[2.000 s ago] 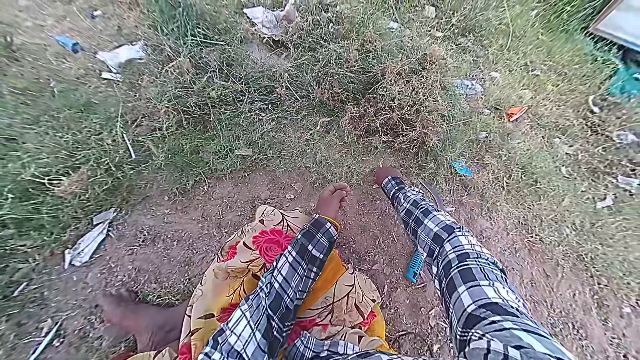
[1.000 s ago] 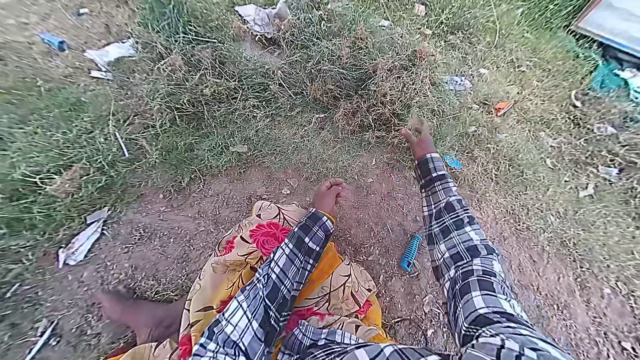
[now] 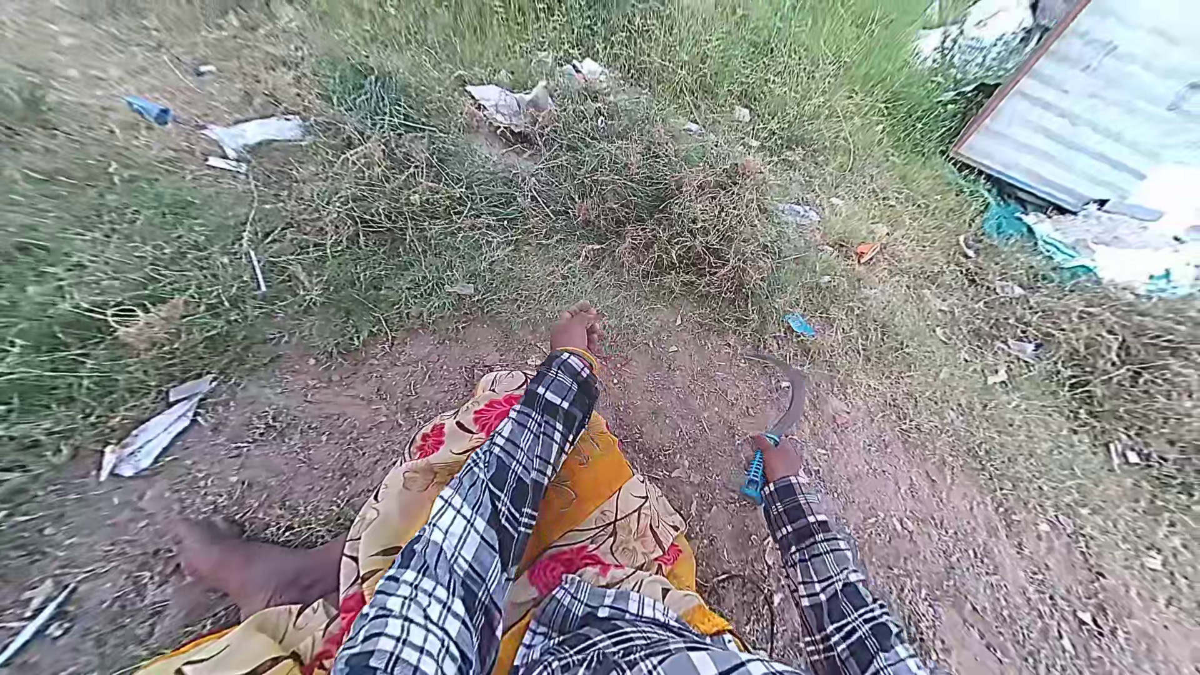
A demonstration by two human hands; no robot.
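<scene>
My right hand is closed around the blue handle of a sickle at the right of centre. Its curved metal blade points up and away, then bends left over the bare soil. My left hand is at the centre, just short of the grass edge, with its fingers curled; whether something small is inside them cannot be told. Beyond the hands stands a tuft of dry grass and weeds. A floral yellow cloth covers my lap below the left hand.
A corrugated metal sheet leans at the upper right beside a pale heap. Litter is scattered about: a blue scrap, an orange scrap, a white scrap and a grey-white piece. My bare foot rests on the soil at lower left.
My right hand has come back from near the grass and taken hold of the sickle's blue handle, which lay on the soil one second ago. The left hand has stayed in about the same place.
</scene>
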